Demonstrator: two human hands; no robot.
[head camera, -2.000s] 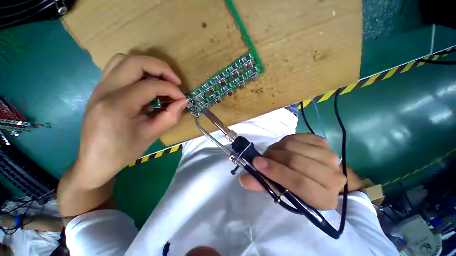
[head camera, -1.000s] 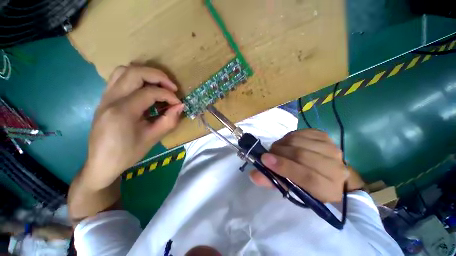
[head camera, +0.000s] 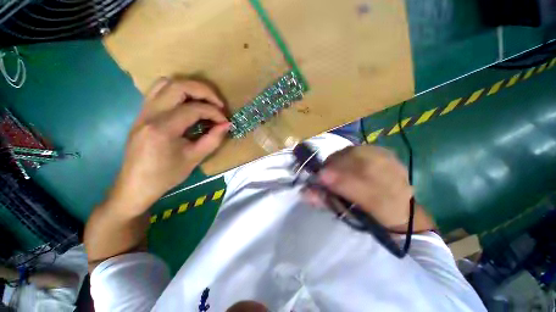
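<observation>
A green PCB panel (head camera: 268, 105) with rows of silvery parts lies slanted on the tan board (head camera: 341, 67). My left hand (head camera: 177, 131) pinches at the panel's lower left end; a small green and dark piece shows within its fingers, and what the fingertips pinch is too small to tell. My right hand (head camera: 369, 183) is closed around the black handle of the soldering iron (head camera: 308, 159). Hand and iron are blurred. The iron's tip is smeared by motion below the panel's lower edge and appears off it.
A long green strip (head camera: 274, 36) runs up from the panel's right end. A black fan grille (head camera: 55, 15) is at the upper left, a pale wire loop (head camera: 13, 68) below it. A red and silvery pile (head camera: 27, 146) lies at left. A black cable (head camera: 407, 158) hangs at right.
My right hand has drawn the iron's tip away from the panel, down and to the right. My left hand stays at the panel's end. The whole view has shifted somewhat.
</observation>
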